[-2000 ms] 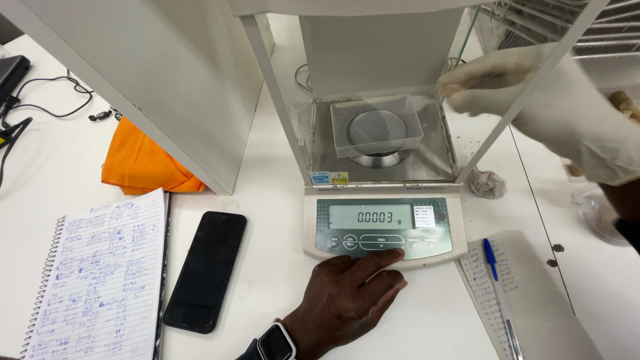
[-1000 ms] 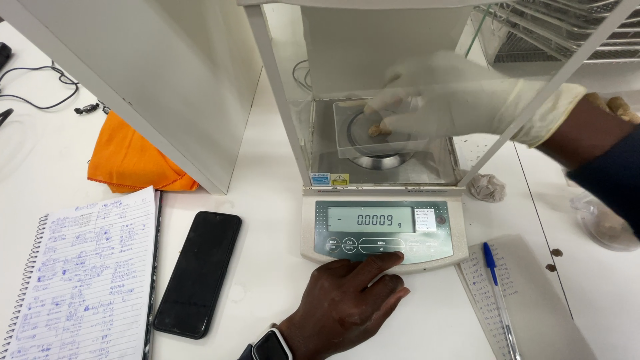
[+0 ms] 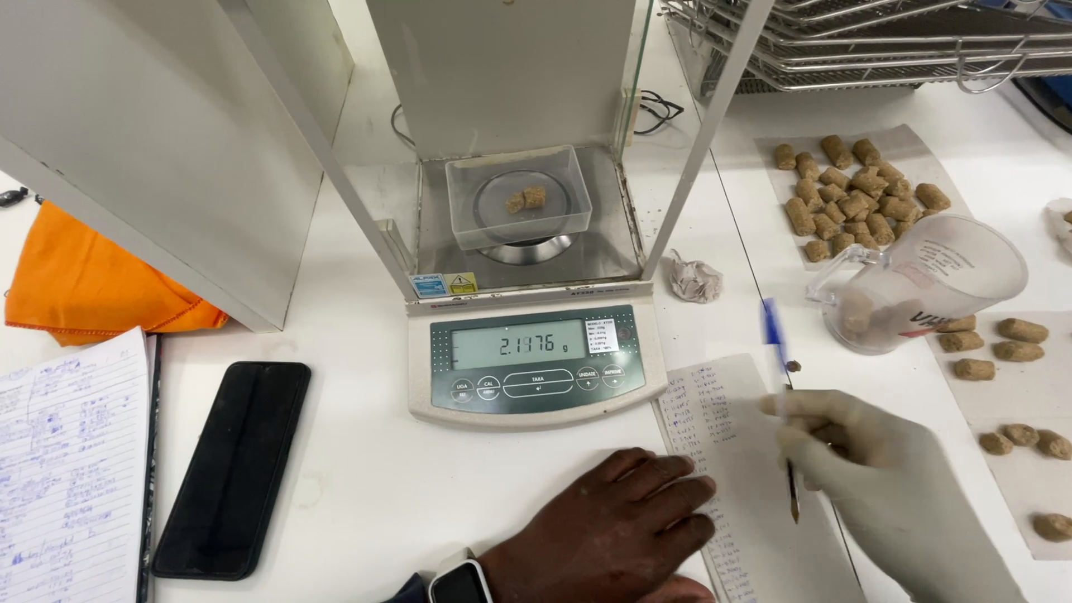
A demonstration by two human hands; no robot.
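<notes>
My bare left hand point(image 3: 624, 528), a watch on its wrist, rests with fingertips at the left edge of a handwritten paper sheet point(image 3: 729, 435) and holds nothing. My right hand point(image 3: 863, 469), in a pale glove, pinches a blue-capped pen point(image 3: 783, 402) above that sheet. Behind my left hand stands an analytical balance point(image 3: 536, 360); its display reads 2.1476 g, the third digit somewhat unclear. Inside its glass chamber a clear plastic tray point(image 3: 469, 222) sits over the round pan point(image 3: 528, 251). Brown pellet pieces point(image 3: 526, 198) lie in the tray.
A phone point(image 3: 233, 469), a spiral notebook point(image 3: 71, 469) and an orange cloth point(image 3: 100, 276) lie left. Crumpled paper point(image 3: 695, 278) is beside the balance. Right are a pile of brown pellets point(image 3: 854, 201), a tipped plastic jug point(image 3: 938, 268), more pellets point(image 3: 1022, 339) and wire racks point(image 3: 863, 42).
My right hand has left the balance chamber and taken hold of the pen. Pellet pieces now lie in the tray. My left hand has moved off the balance's buttons onto the sheet's edge.
</notes>
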